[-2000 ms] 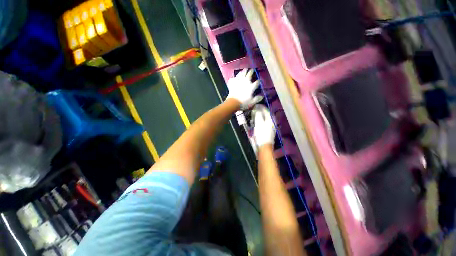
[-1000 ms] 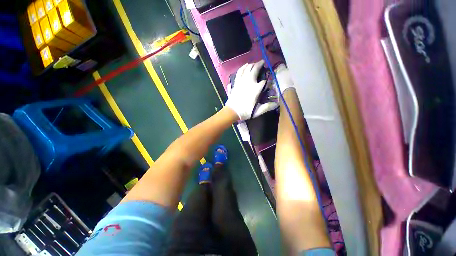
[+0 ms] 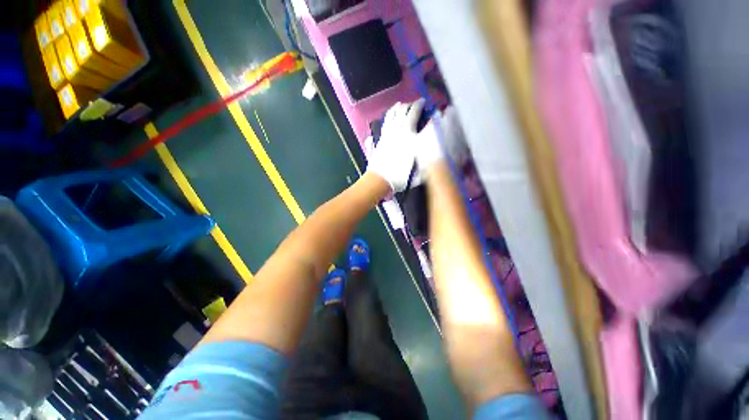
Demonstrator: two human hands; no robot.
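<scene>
Both hands wear white gloves. They are close together over the pink-lined lower shelf (image 3: 333, 49). My left hand (image 3: 396, 148) lies over a dark box, of which only a small part shows beside the glove. My right hand (image 3: 429, 146) is against its right side, near the rear of the row, with its fingers largely hidden. Whether either hand grips the box or a cable cannot be told. A flat black set-top box (image 3: 365, 59) lies just beyond the hands. Another dark box (image 3: 417, 209) lies on the near side, partly covered by my right forearm. A blue cable (image 3: 483, 234) runs along the shelf.
The pale bench edge (image 3: 493, 148) and an upper pink-lined level (image 3: 575, 156) with dark units overhang at the right. At the left are a blue stool (image 3: 140, 238), a bin of yellow boxes (image 3: 90, 49) and a crate (image 3: 98, 377). Red tape crosses the green floor.
Over the last second, my right hand has shifted left, closer against my left hand. My left hand stays over the same box. Earlier, both hands moved along the shelf row as the view came closer.
</scene>
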